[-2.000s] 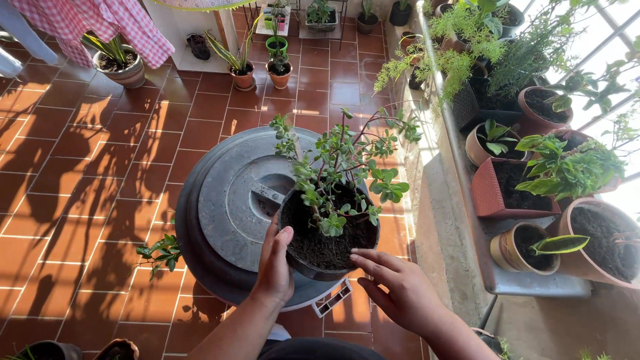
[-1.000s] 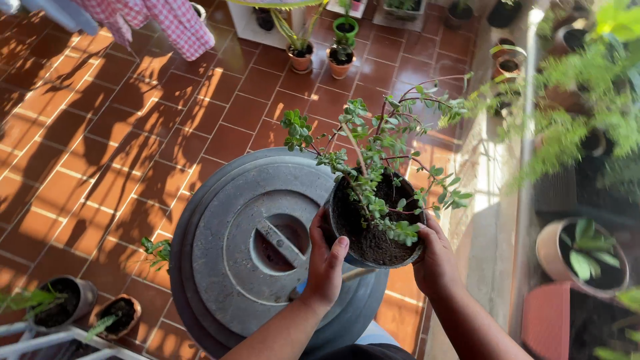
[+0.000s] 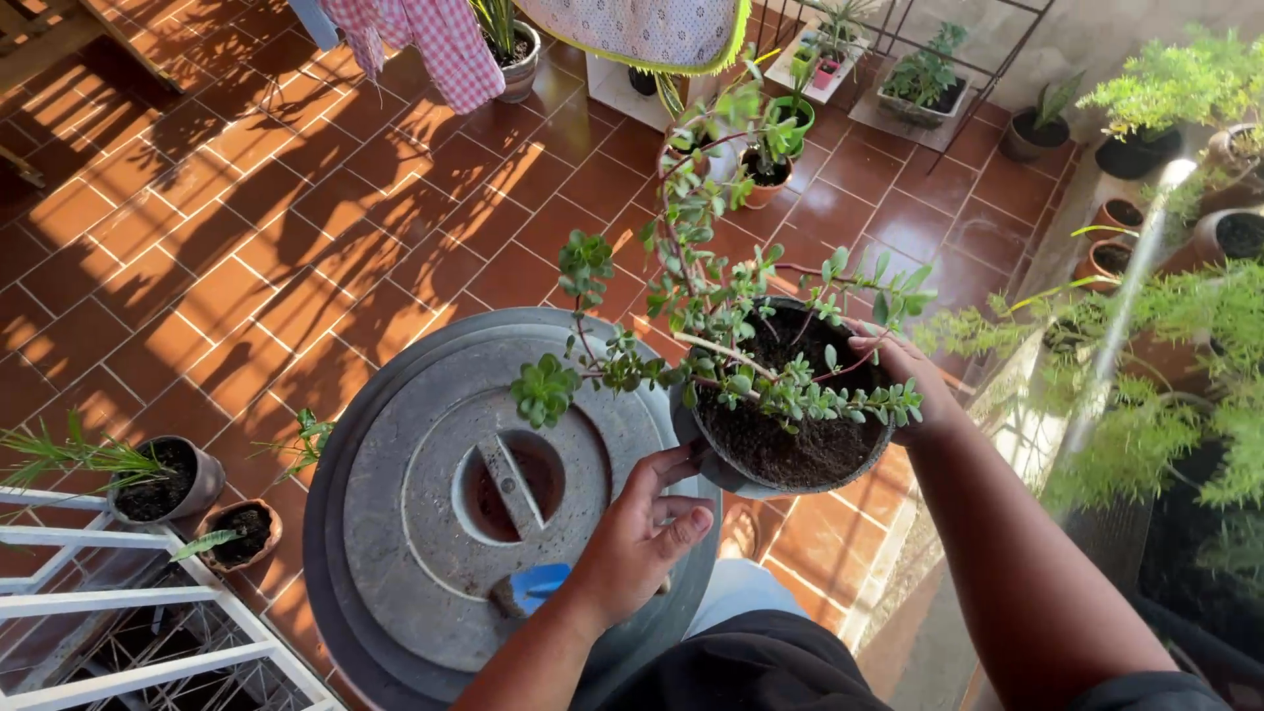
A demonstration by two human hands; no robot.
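Observation:
A dark round plant pot (image 3: pixel 760 484) filled with soil holds a branching succulent (image 3: pixel 731 380) with red stems and small green leaves. It is tilted toward me above the right edge of the grey plastic bin lid (image 3: pixel 415 494). My right hand (image 3: pixel 904 380) grips the pot's right side, its fingertips at the far rim. My left hand (image 3: pixel 647 523) is by the pot's lower left, fingers partly curled, the index fingertip touching or very near its wall. Beneath my left wrist, a blue hand trowel (image 3: pixel 538 585) lies on the lid, partly hidden by the arm.
A white metal rack (image 3: pixel 109 602) stands at lower left, beside two small potted plants (image 3: pixel 188 484). A ledge at right bears feathery green plants (image 3: pixel 1175 346) and pots. More potted plants (image 3: pixel 765 178) stand at the back on the tiled floor (image 3: pixel 237 267). A checked cloth (image 3: pixel 444 49) hangs above.
My left hand has loosened from its hold on the pot's left side and moved lower. The right hand has stayed at the right side. The view has shifted.

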